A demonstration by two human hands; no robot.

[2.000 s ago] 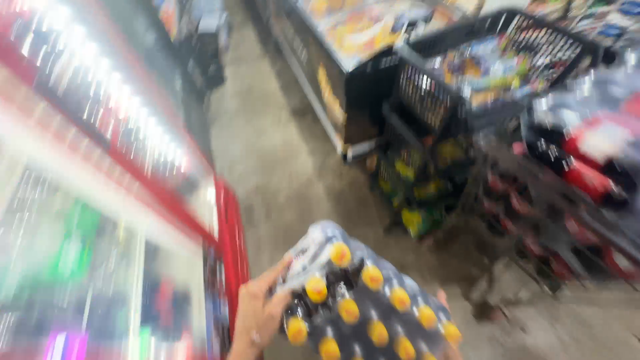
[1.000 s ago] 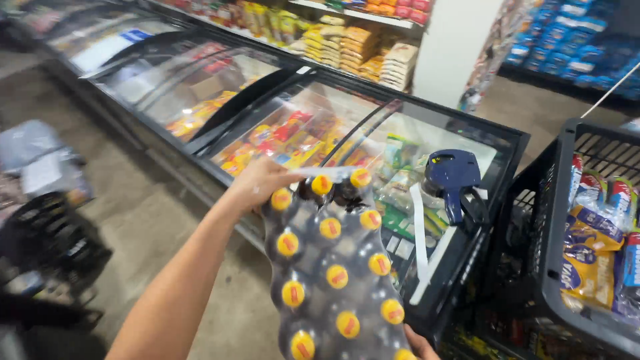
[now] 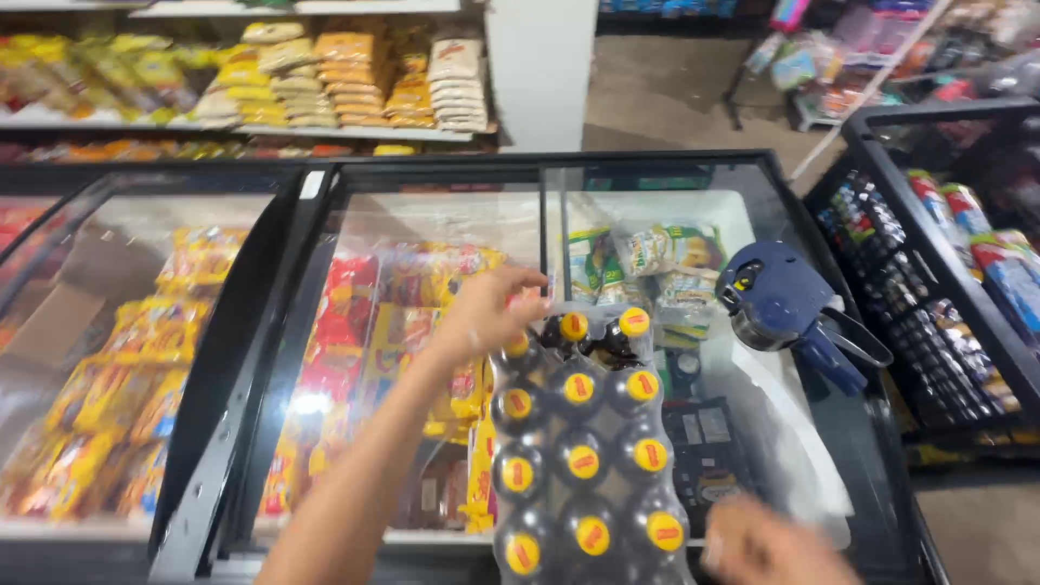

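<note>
A shrink-wrapped pack of dark bottles with yellow caps (image 3: pixel 583 463) rests over the glass top of a chest freezer (image 3: pixel 439 175). My left hand (image 3: pixel 496 313) is at the pack's far left corner, fingers spread; whether it touches the film is unclear. Blurred, my right hand (image 3: pixel 760 544) is just right of the pack's near end, apart from it, its fingers partly hidden by blur. A dark blue handheld label gun (image 3: pixel 784 309) lies on the glass to the right, beside a white paper strip (image 3: pixel 792 431).
Under the glass are yellow snack-like packets (image 3: pixel 138 349) and green-and-white bags (image 3: pixel 674 252). Shelves with bagged goods (image 3: pixel 349 73) stand behind, next to a white pillar (image 3: pixel 540 77). A black crate (image 3: pixel 910 244) with packaged goods stands close to the freezer's right edge.
The bottle pack, held in both hands over the aisle two seconds ago, is now on the freezer top. My right hand has come away from it. The view has swung to the freezer.
</note>
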